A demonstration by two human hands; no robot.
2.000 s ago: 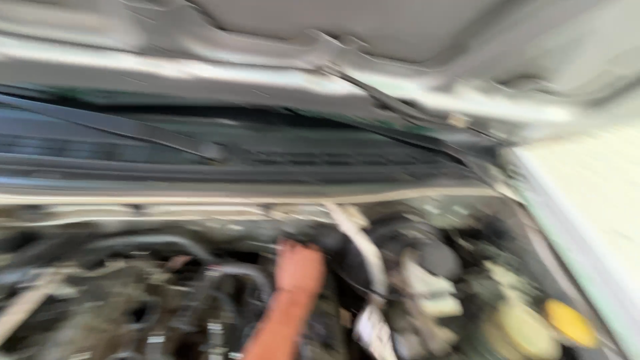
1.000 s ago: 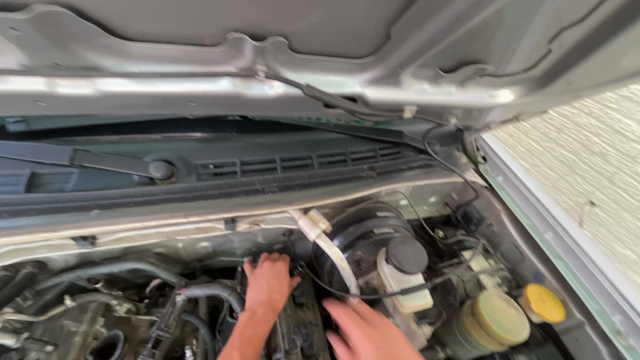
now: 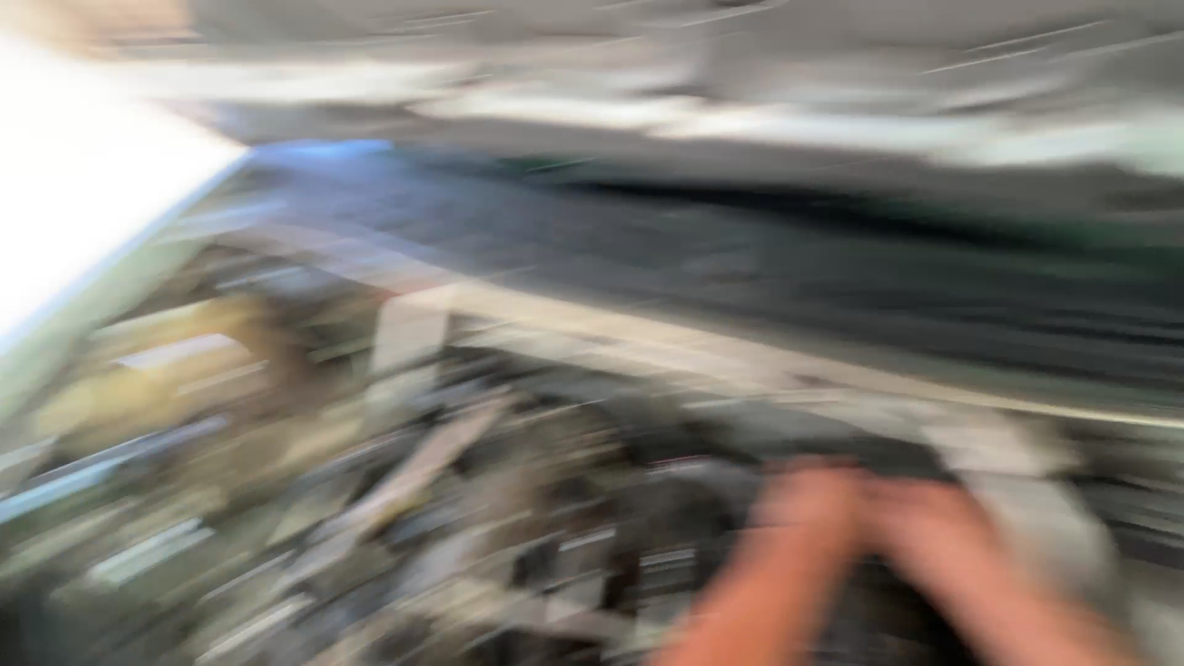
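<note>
The picture is strongly blurred. My left hand reaches into the rear of a car's engine bay, just below the pale cowl edge. Close beside it, on the right, is my right hand; the two seem to meet or overlap at the fingers. A pale strap or hose runs down to the right of my right hand. Blur hides the fingertips and whatever they touch, so I cannot tell whether either hand holds anything.
The raised hood spans the top, with the dark windshield base below it. Blurred engine parts fill the lower left. A fender edge slants down at the far left.
The view has swung far to the left. My right hand has come in beside my left hand; a second ago they were apart.
</note>
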